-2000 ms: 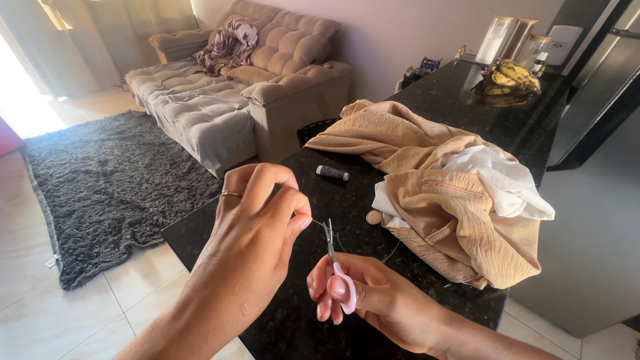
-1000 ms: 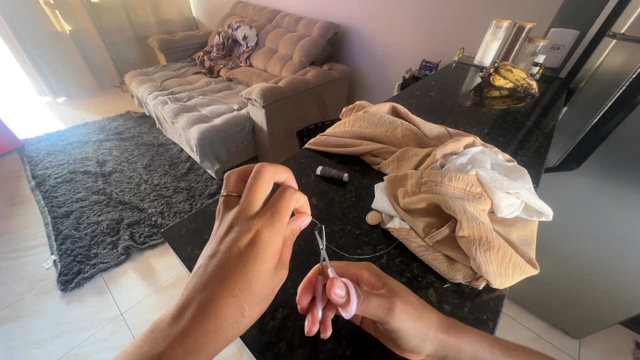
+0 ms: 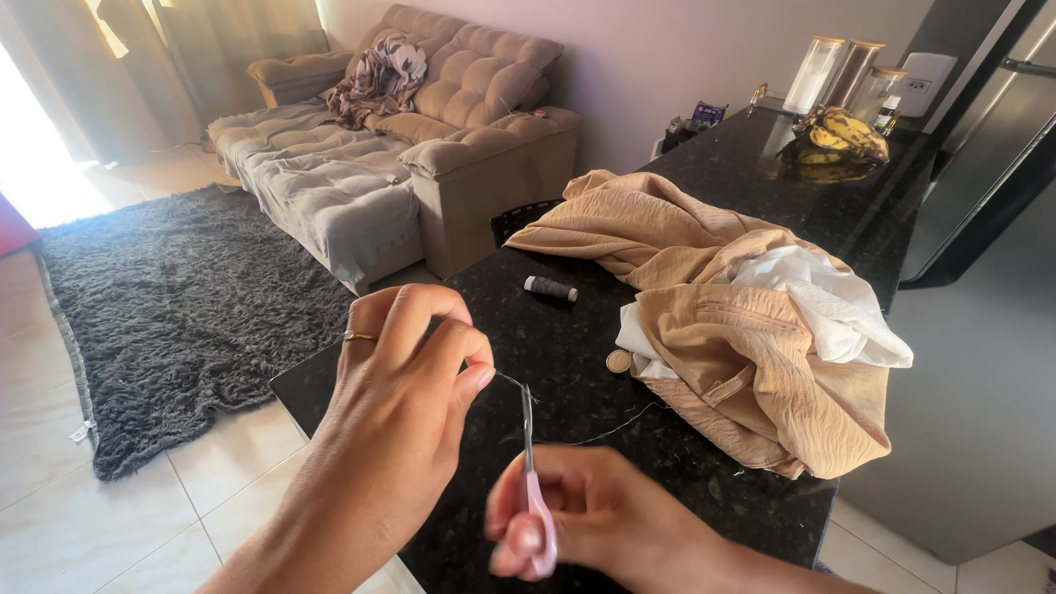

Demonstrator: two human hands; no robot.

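Note:
Thumb and index finger of my left hand (image 3: 404,404) pinch the end of a thin thread (image 3: 513,379). My right hand (image 3: 569,511) holds small scissors with pink handles (image 3: 540,528), their blades pointing up and looking nearly closed beside that thread end. Another stretch of thread runs across the black counter toward a heap of tan crinkled cloth (image 3: 742,363) with white fabric (image 3: 833,305) in its folds. A round beige button-like disc (image 3: 618,360) lies at the cloth's left edge. Behind my hands lies a spool of dark thread (image 3: 551,289).
The speckled black stone countertop (image 3: 528,330) extends back to bananas (image 3: 841,136), lidded jars (image 3: 815,74) and a small bottle (image 3: 887,114). A refrigerator (image 3: 973,371) stands at right. Beyond the counter's left side are a shaggy dark rug (image 3: 190,313) and a sofa (image 3: 495,181).
The scissor blades, spread apart one second ago, now look nearly together. My right hand has turned the scissors somewhat, while my left hand stays in about the same place.

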